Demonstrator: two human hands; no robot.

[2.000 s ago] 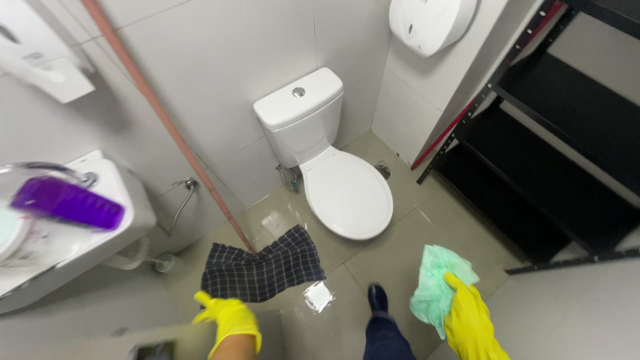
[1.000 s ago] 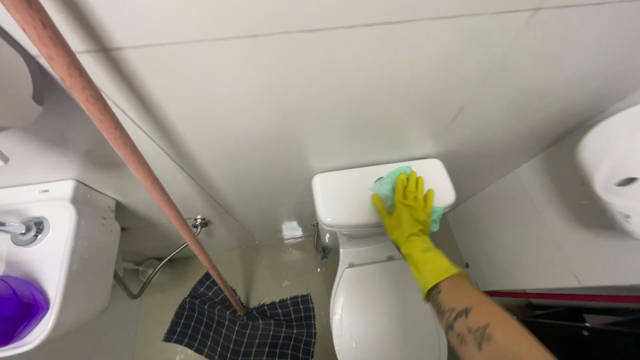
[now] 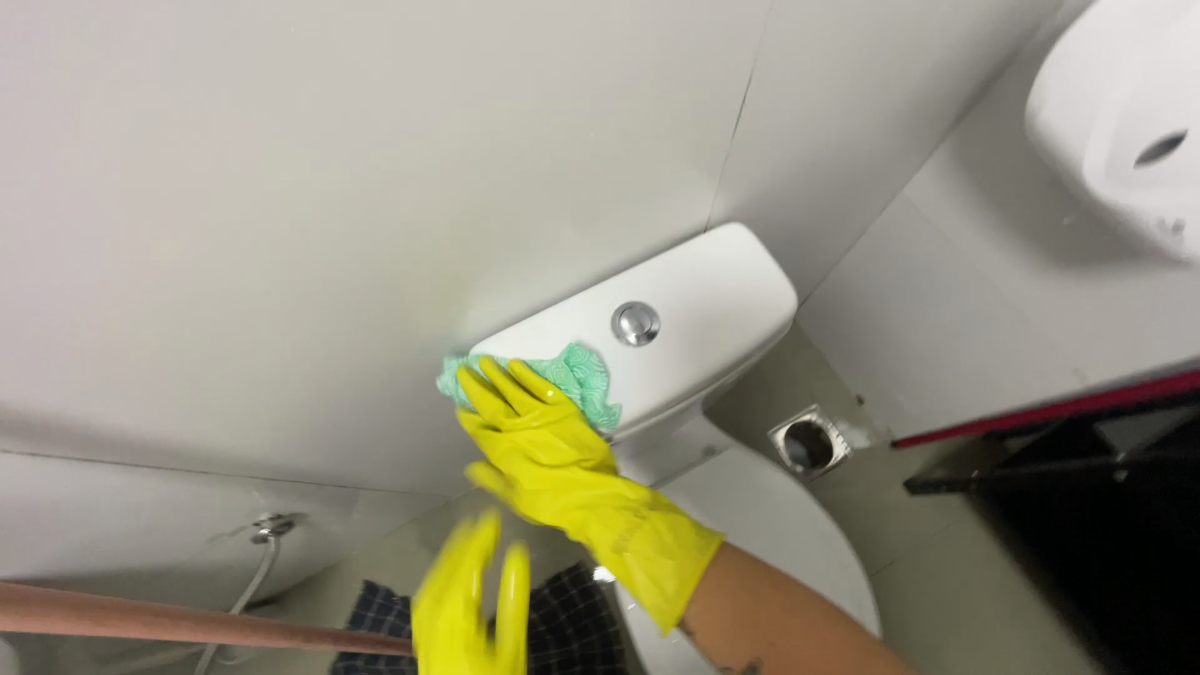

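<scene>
My right hand (image 3: 553, 459), in a yellow rubber glove, presses a green cleaning cloth (image 3: 586, 380) onto the left end of the white toilet tank lid (image 3: 712, 291). Part of the cloth hangs over the lid's edge near the wall. To the right of the cloth is the round chrome flush button (image 3: 636, 323). My left hand (image 3: 473, 600), gloved in yellow too and somewhat blurred, is raised at the bottom with its fingers apart, holding nothing. It hides part of a dark checked cloth (image 3: 577, 619) on the floor.
A reddish pole (image 3: 187, 626) reaches from the left edge to the checked cloth. Beside it a hose hangs from a wall valve (image 3: 274, 527). The closed toilet seat lid (image 3: 778, 534) lies below the tank. At right are a floor drain (image 3: 808, 444), a black shelf (image 3: 1097, 525) and a white dispenser (image 3: 1125, 122).
My right hand has moved the green cloth from the right part of the tank lid to its left end. My left hand, out of view one second ago, is in view again. The view has turned.
</scene>
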